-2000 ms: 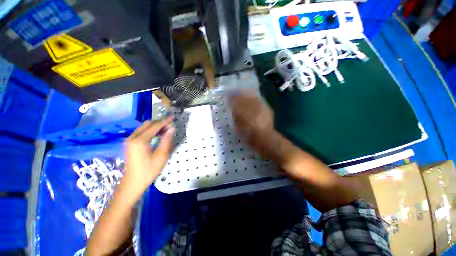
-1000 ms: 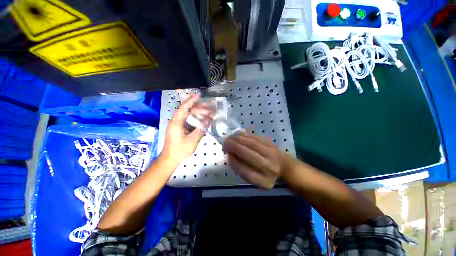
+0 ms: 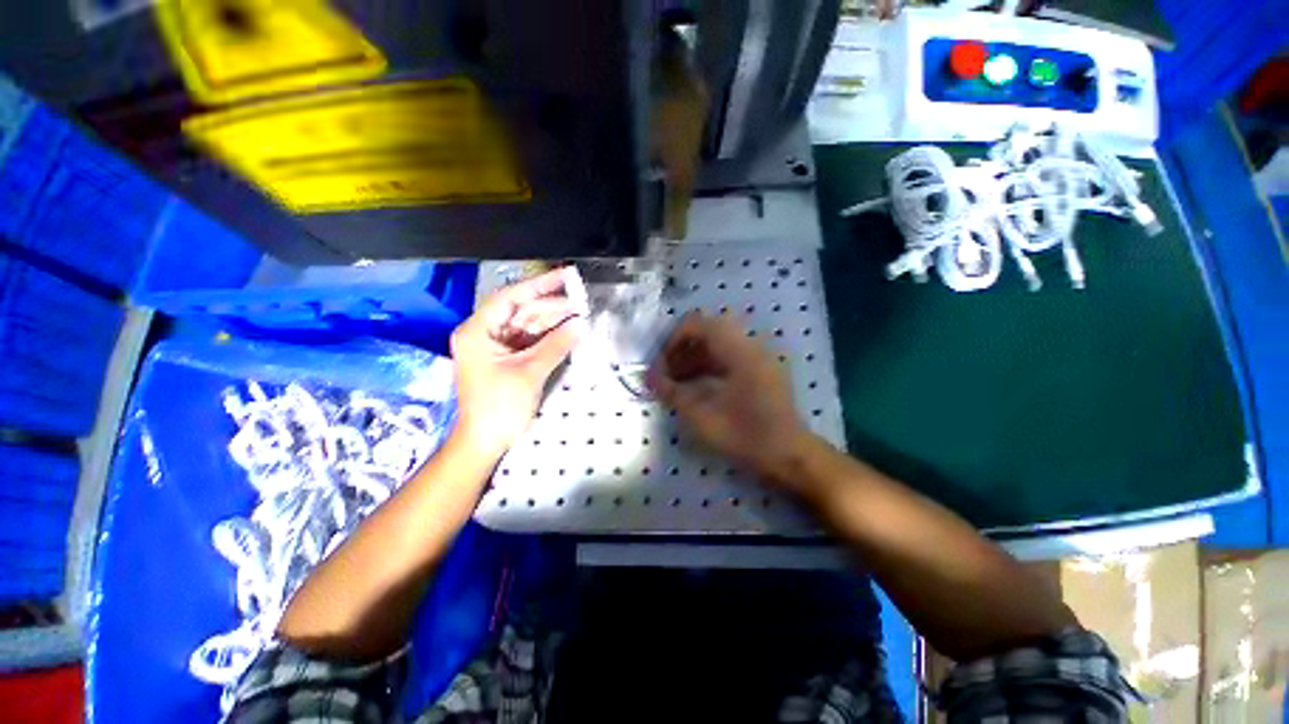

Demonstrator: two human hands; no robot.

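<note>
My left hand (image 3: pixel 506 354) is over the left part of the perforated work plate (image 3: pixel 707 502), with thumb and fingers bent around a small white part of a cable at the bright, washed-out area near the jig. My right hand (image 3: pixel 721 389) is blurred over the middle of the plate, its fingers curled. A blurred white cable (image 3: pixel 622 340) lies between the hands; whether the right fingers hold it cannot be told. The jig itself cannot be made out under the lamp glare.
The laser marking head (image 3: pixel 424 234) hangs above the plate at upper left. The blue lined bin (image 3: pixel 156 566) holds tangled white cables. Coiled cables (image 3: pixel 1039 205) lie on the green mat (image 3: pixel 1032 396) at right, below the control box (image 3: pixel 1131 99). Cardboard cartons (image 3: pixel 1131 622) stand lower right.
Since two seconds ago both hands have come together over the plate with a cable. Since one second ago my right hand has shifted slightly up and right, and the view has moved a little.
</note>
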